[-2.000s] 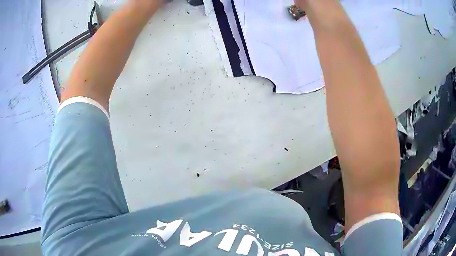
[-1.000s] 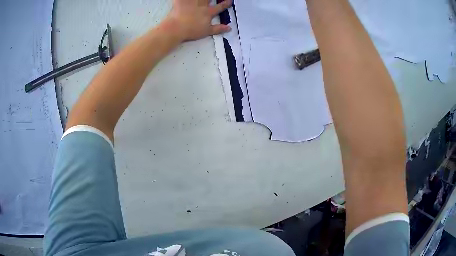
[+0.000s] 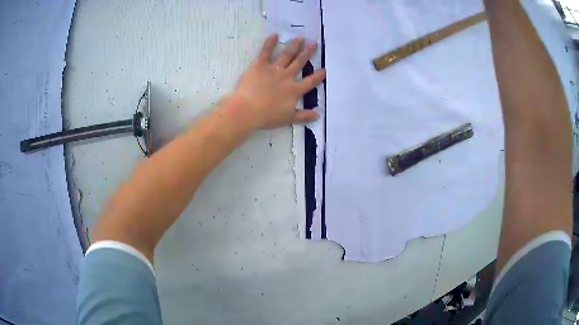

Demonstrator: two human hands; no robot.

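Observation:
My left hand lies flat with fingers spread on the narrow waste strip, a white and black band along the left edge of the paper-topped fabric lay. The hand grips nothing. A dark metal bar weight lies on the lay. A longer brownish bar lies above it, its right end reaching my right forearm. My right hand is cut off by the top edge of the picture; only the forearm shows.
A T-shaped metal piece lies at left, its bar across the edge of another paper-topped lay. The off-white table shows between the lays. Scraps lie on the dark floor at bottom right.
The view has moved forward over the table, so the lay and bars show lower. My left hand has come into full view on the strip. My right arm has shifted right, uncovering the dark bar.

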